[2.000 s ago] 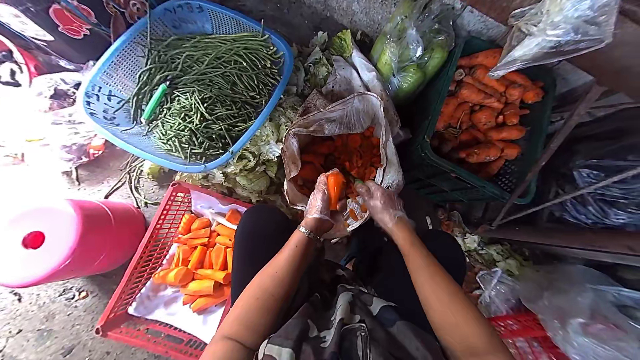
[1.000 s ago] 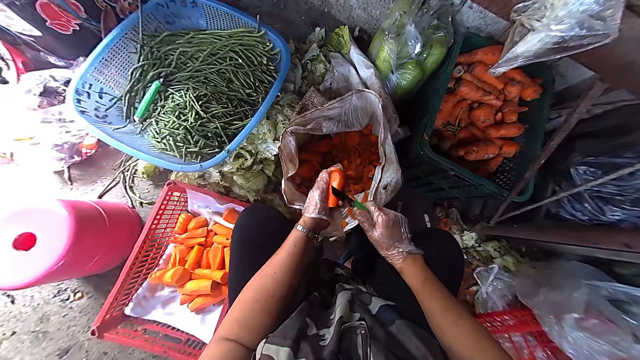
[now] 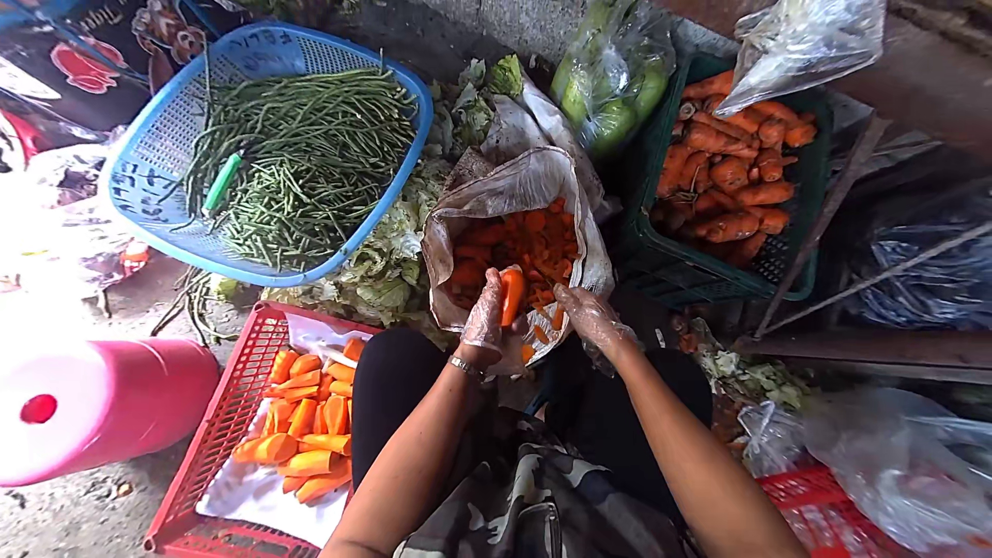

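My left hand point(image 3: 487, 314), in a thin clear plastic glove, is closed on a bright orange carrot point(image 3: 511, 296) held over an open woven sack point(image 3: 595, 256). Inside the sack lie orange carrot trimmings and pieces point(image 3: 535, 240). My right hand point(image 3: 593, 319), gloved likewise, is at the sack's right front edge with its fingers pinched together; the knife seen earlier does not show clearly there. Peeled carrots point(image 3: 310, 418) lie on white sheeting in a red plastic crate point(image 3: 203, 457) at the left. Unpeeled carrots point(image 3: 725, 167) fill a dark green crate point(image 3: 820, 194) at the right.
A blue basket point(image 3: 422, 132) of green beans point(image 3: 302, 155) with a green-handled tool point(image 3: 223, 184) stands upper left. A pink plastic container point(image 3: 116, 407) is at the left. Leafy scraps point(image 3: 387, 267) lie beside the sack. A bag of green vegetables point(image 3: 616, 85) stands behind; metal bars point(image 3: 821, 225) are at the right.
A second ago a green-handled knife in my right hand was against the carrot. Now my right hand is apart from the carrot, and the knife is not clearly seen. The left still holds a carrot.
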